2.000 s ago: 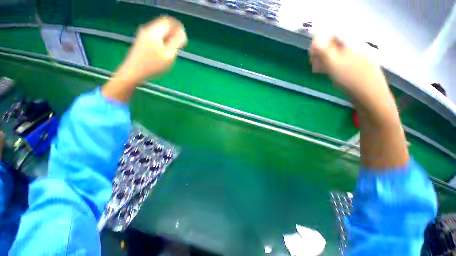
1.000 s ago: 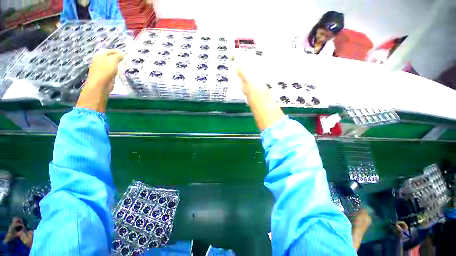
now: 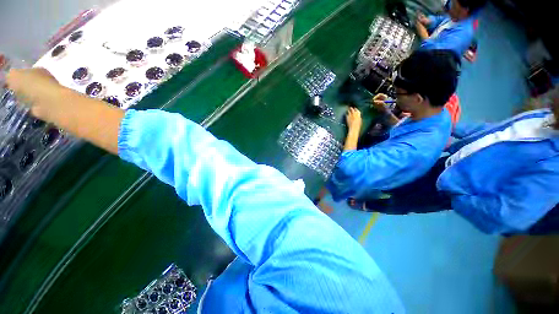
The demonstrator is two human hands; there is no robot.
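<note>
My right hand (image 3: 46, 95) is at the upper left, at the end of my blue-sleeved arm, over the edge of the clear lens trays (image 3: 27, 160). The trays hold dark round lens units and are cut off by the left edge. The fingers are blurred and I cannot tell if they grip a tray. My left hand is not in view. More dark lens units (image 3: 135, 89) stand in rows on the white surface beside the hand. Another clear tray with dark lens units (image 3: 160, 295) lies on the green bench at the bottom left.
A red container with white material (image 3: 250, 60) and a clear pocketed tray (image 3: 268, 17) are by the metal rail. To the right, a seated person in blue (image 3: 398, 144) works beside a small-parts tray (image 3: 311, 145). Other people in blue are at the upper right and right edge.
The view has swung to the right and tilted. The lens trays have shifted to the left edge, my left hand has left the picture, and the people on the right have come into view.
</note>
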